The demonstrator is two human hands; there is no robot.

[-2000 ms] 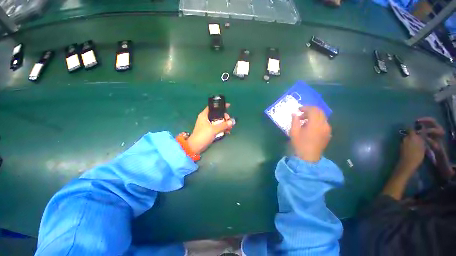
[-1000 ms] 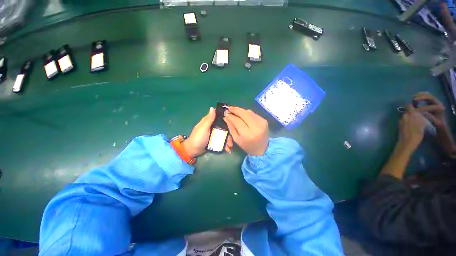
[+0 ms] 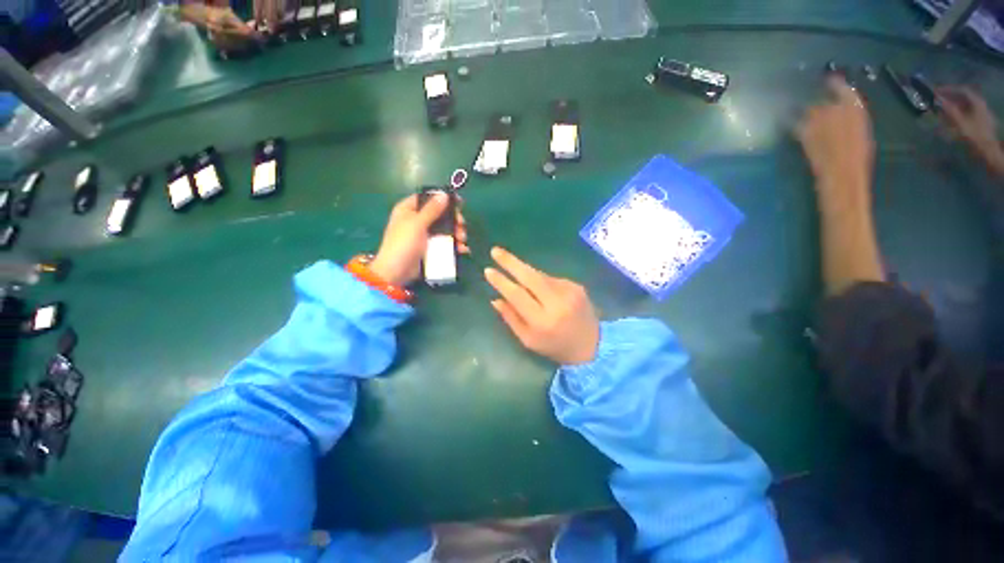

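My left hand [image 3: 410,236] holds a black mobile phone [image 3: 439,260] upright in the picture, with its white rectangle at the near end and my thumb on its far end. My right hand [image 3: 542,308] is just right of the phone, fingers apart, holding nothing that I can see. The blue ring tray [image 3: 721,211], filled with a tangle of white rings, lies to the right of my right hand. A loose pale ring [image 3: 459,177] lies just beyond the held phone.
Several phones lie across the green bench [image 3: 528,429]. A clear divided tray [image 3: 528,28] is at the far side. A black parts heap [image 3: 46,407] lies at left. Another person's hands [image 3: 839,138] reach in from the right; other hands [image 3: 226,28] show at far left.
My right hand has come off the phone and opened. My left hand has moved the phone left and away from me. The neighbour's hands have reached toward the phones at far right.
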